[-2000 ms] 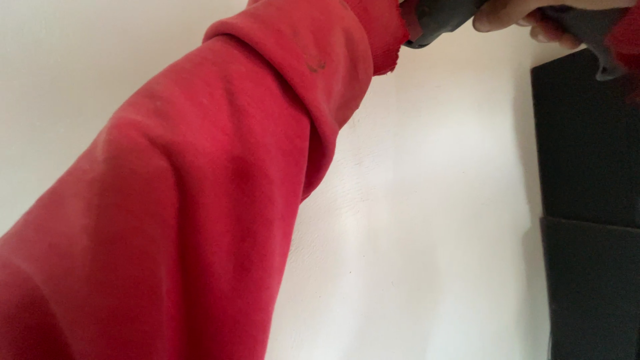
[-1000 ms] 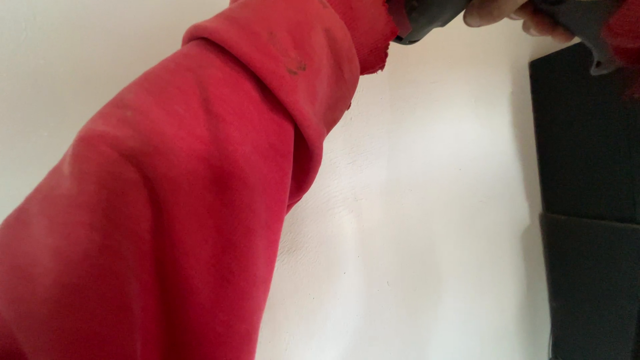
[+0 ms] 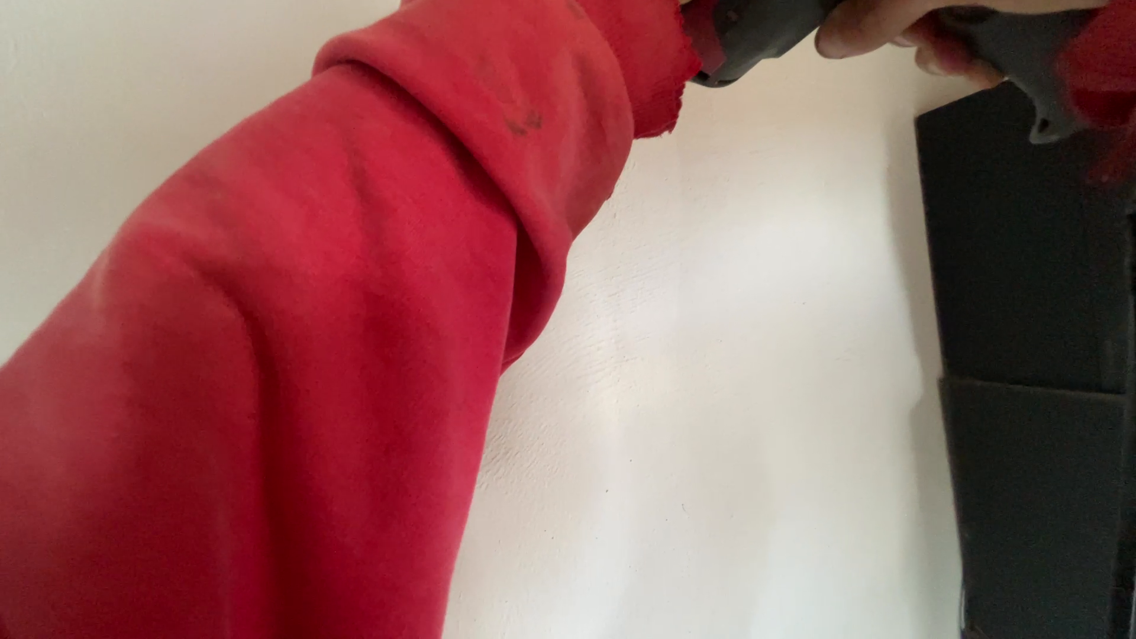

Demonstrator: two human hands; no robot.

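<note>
A red sleeve [image 3: 355, 293] on my left arm fills the left side and reaches up to the top edge. My left hand is hidden beyond the frayed cuff, beside the dark grey end of a tool [image 3: 763, 35]. At the top right, the fingers of my right hand [image 3: 896, 31] curl around a dark grey handle part [image 3: 1012, 49] with red near it. The tool is cut off by the top edge, so its kind cannot be told, nor whether both dark parts belong to it.
A white wall [image 3: 728, 399] with faint surface marks lies behind the arm. Along the right side stands a black panel [image 3: 1029, 266], with a second black panel [image 3: 1038, 506] overlapping below it.
Between two seconds ago and one second ago, the red sleeve and the dark tool end shifted slightly left. Since then little has plainly changed.
</note>
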